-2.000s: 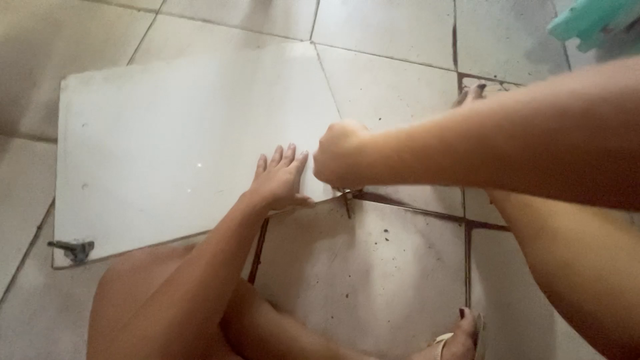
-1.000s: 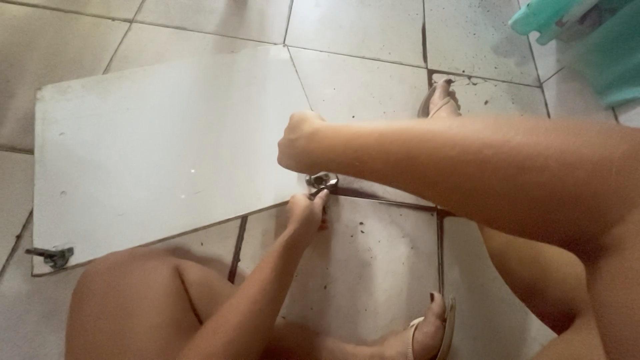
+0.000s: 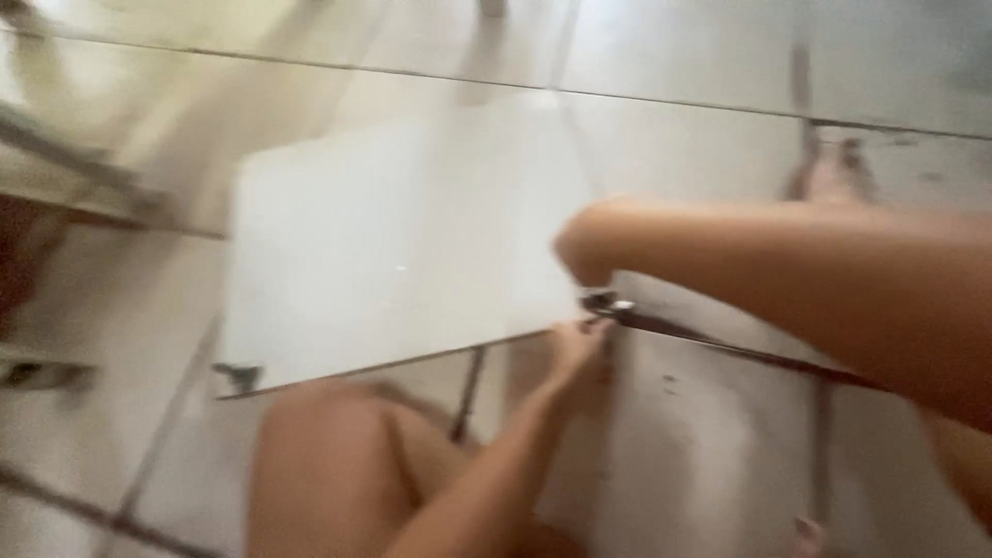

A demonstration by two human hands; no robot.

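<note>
A flat white panel (image 3: 387,256) lies on the tiled floor, partly beside my bent knee. At its lower left corner sits a small dark metal hinge (image 3: 239,377). Another metal hinge (image 3: 606,304) is at the panel's right corner, and my left hand (image 3: 580,345) has its fingers at it from below. Just above that hinge is my right hand (image 3: 590,242), curled and blurred; whether it grips a tool or anything else is hidden. The whole view is smeared by motion.
Floor tiles (image 3: 697,147) with dark joints surround the panel. My knee (image 3: 333,457) is close to the panel's lower edge. A foot (image 3: 833,174) rests at the upper right. Blurred objects, one of them reddish brown (image 3: 23,256), stand at the left edge.
My left hand, flat on the panel two seconds ago, moved to the hinge at its right corner by one second ago and remains there. The view has swung to the left.
</note>
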